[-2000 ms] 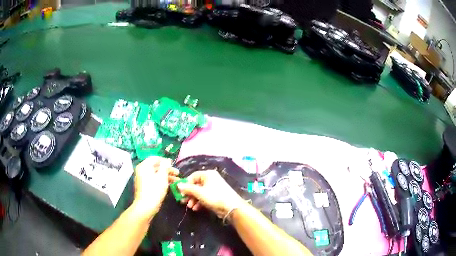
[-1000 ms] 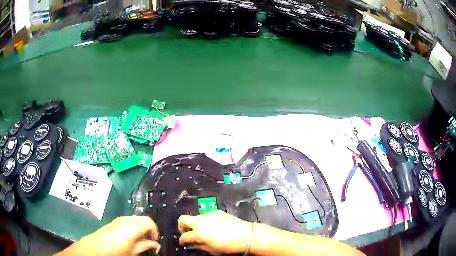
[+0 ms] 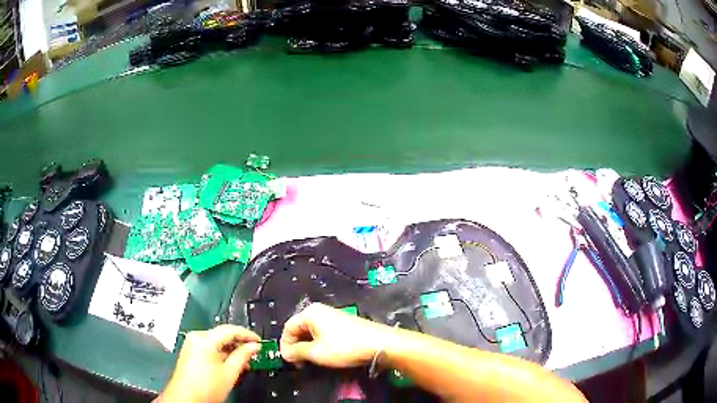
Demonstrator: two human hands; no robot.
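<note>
The black lobed housing lies open side up on a pink-white sheet. My left hand and my right hand hold a small green sensor board by its two sides, over the left lobe of the housing. Other sensor boards sit in the shell, one at the middle notch and several in the right lobe, joined by thin dark wires. A blue-white connector is at the notch. Another green board is partly hidden behind my right hand.
At left are a white parts box with dark bits, piled larger green boards and a drum pad top. At right are blue-handled cutters, dark cylindrical tools and another pad face. Black pads are stacked behind.
Both hands have moved up slightly within the left lobe, and a green board now shows between them. My right hand now covers much of the board near the middle. The view has shifted slightly.
</note>
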